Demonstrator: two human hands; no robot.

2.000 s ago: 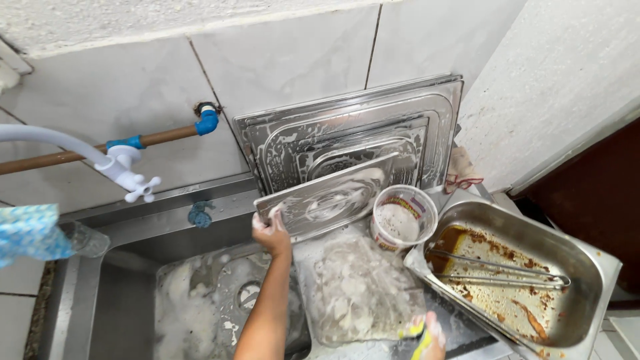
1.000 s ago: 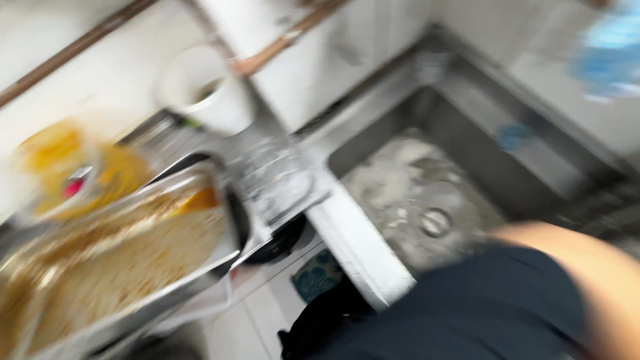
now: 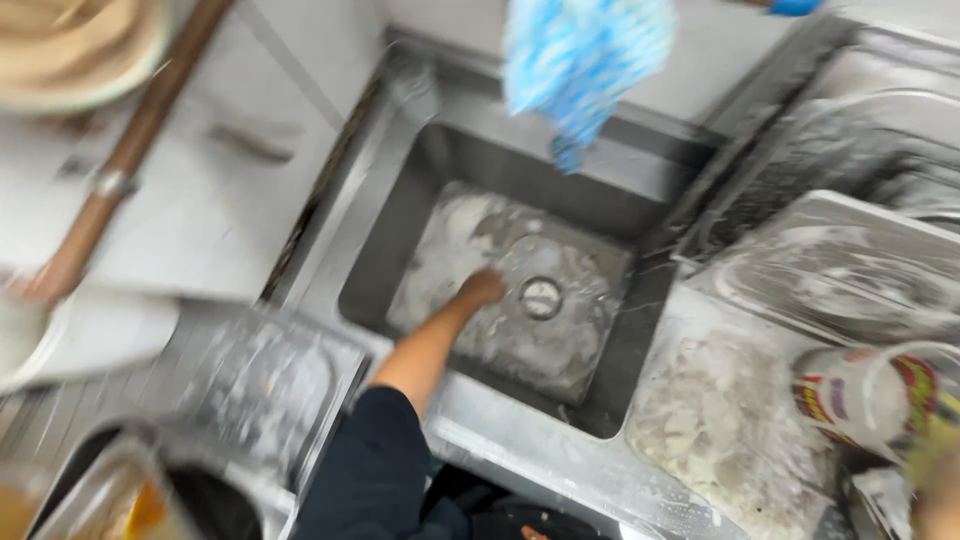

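Note:
My left hand (image 3: 484, 286) reaches into the steel sink basin (image 3: 360, 247), above its soapy floor and left of the round drain (image 3: 541, 298); blur hides its fingers. My right hand (image 3: 941, 487) is partly cut off at the lower right edge. A yellow-green sponge (image 3: 930, 446) is against it, in its grip as far as the blur shows. Beside that hand, a clear plastic tub (image 3: 855, 397) with printed sides stands by a foamy flat tray (image 3: 727, 420). A soapy metal lid or tray (image 3: 847, 262) leans behind the tub.
A blue-and-white cloth (image 3: 589, 60) hangs over the sink's back edge. Larger soapy trays (image 3: 885, 120) stand at the upper right. At the lower left is a steel pan (image 3: 112, 487) with food residue. A brown pipe (image 3: 142, 142) runs along the wall, near a white container (image 3: 112, 337).
The view has swung widely. My left hand, on the leaning metal piece two seconds ago, has let go of it and is now down in the sink basin.

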